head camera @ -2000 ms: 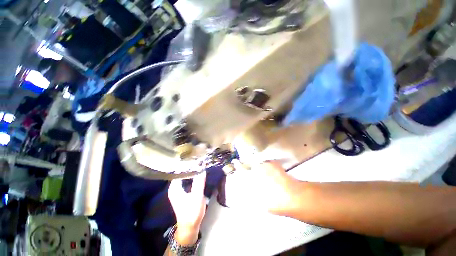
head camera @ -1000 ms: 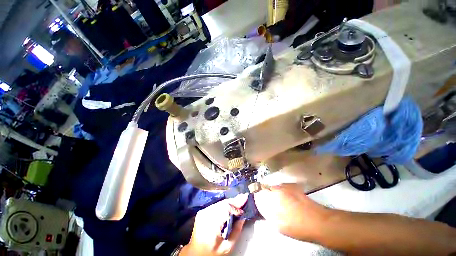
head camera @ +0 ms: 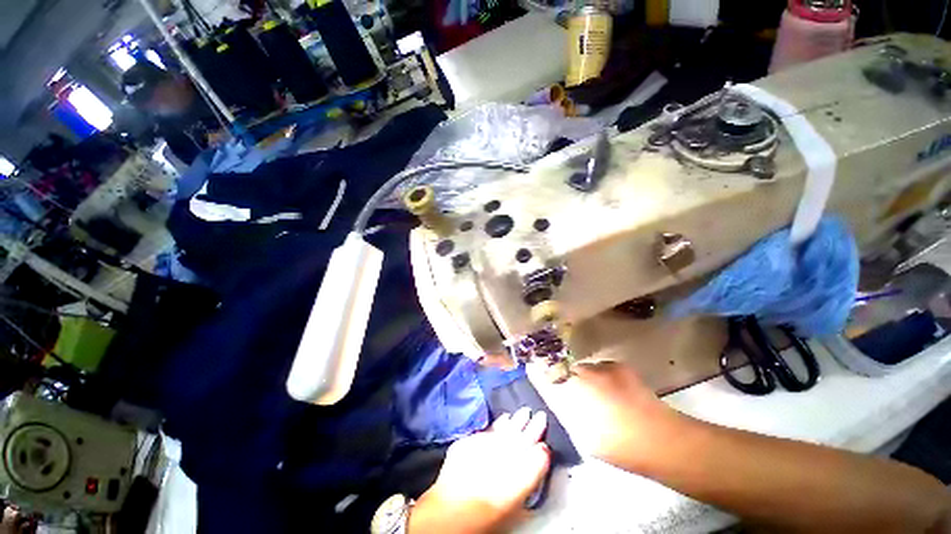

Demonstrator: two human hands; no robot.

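Note:
The cream sewing machine head stands right of centre. A large navy cloth spreads under and left of it, with a brightly lit blue patch beside the needle area. My left hand lies palm down on the navy cloth just in front of the needle area, fingers towards the needle. My right hand is at the presser foot, overexposed; its fingertips are partly hidden by machine parts, and whether it grips cloth cannot be told.
A white oblong lamp hangs left of the head. Black-handled scissors and a light blue bundle are at the right. A clear plastic bag, yellow can and pink bottle are behind. A person is far left.
The view has shifted, showing more behind the machine. My left hand has gone from pinching cloth near the needle to lying flat on it. My right hand stays by the presser foot.

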